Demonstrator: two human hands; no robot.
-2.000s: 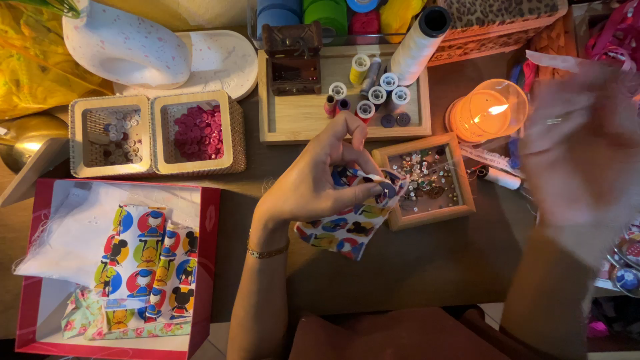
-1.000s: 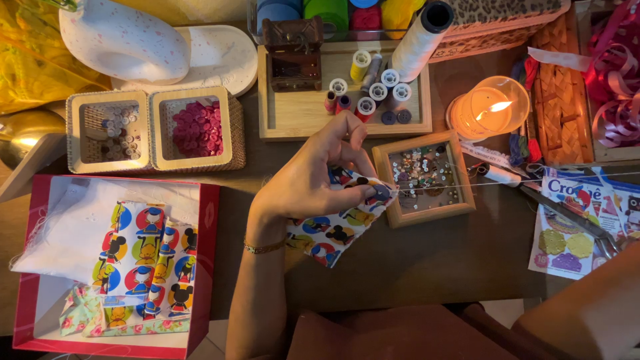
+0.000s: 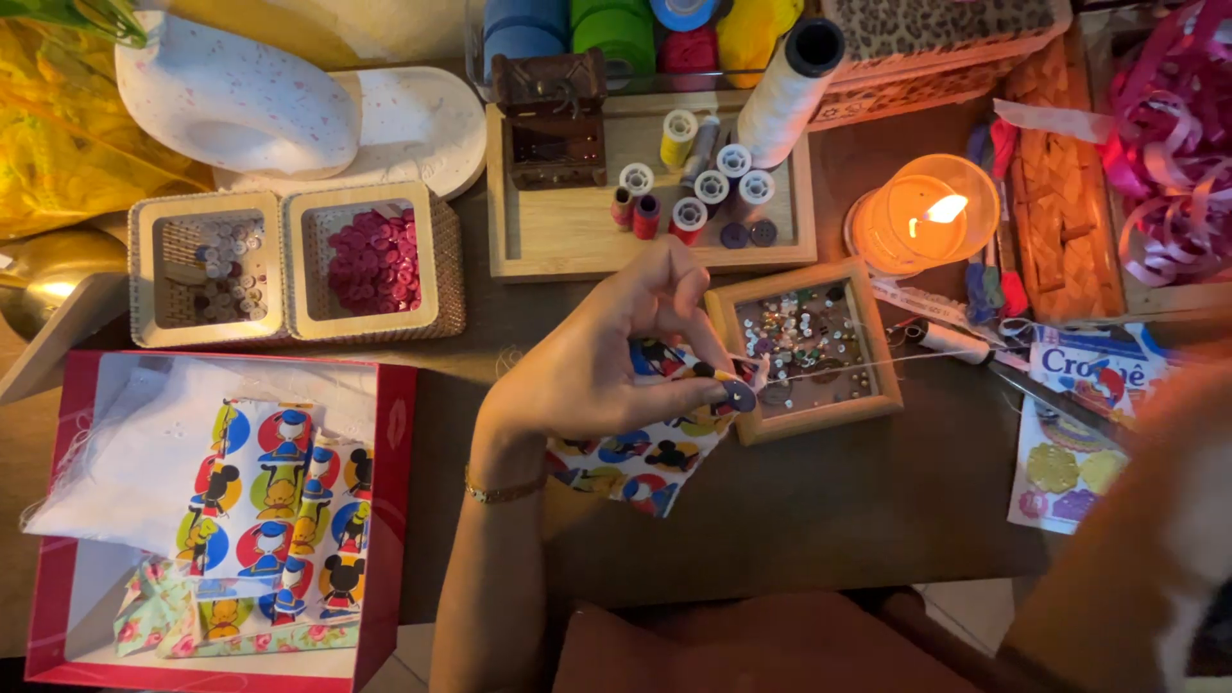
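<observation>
My left hand [image 3: 616, 356] pinches a piece of cartoon-print fabric [image 3: 664, 452] between thumb and fingers, with a dark button [image 3: 737, 394] at its edge beside the thumb tip. A pale thread [image 3: 866, 367] runs taut from the fabric by the button toward the right, over a wooden frame tray [image 3: 895, 385] of beads and sequins. My right hand [image 3: 1184, 385] is a blur at the right edge, near the thread's far end; its fingers and any needle cannot be made out.
A lit candle in a glass [image 3: 922, 217] stands behind the bead tray. Thread spools [image 3: 688, 219] stand on a wooden tray [image 3: 549, 262]. Button baskets [image 3: 448, 260] and a red box [image 3: 385, 481] of folded fabric are at left. Scissors [image 3: 1059, 404] lie over a crochet booklet [image 3: 1044, 481] at right.
My right hand, raised beside the candle two seconds ago and mostly out of view one second ago, now blurs at the right edge. My left hand keeps its hold on the fabric.
</observation>
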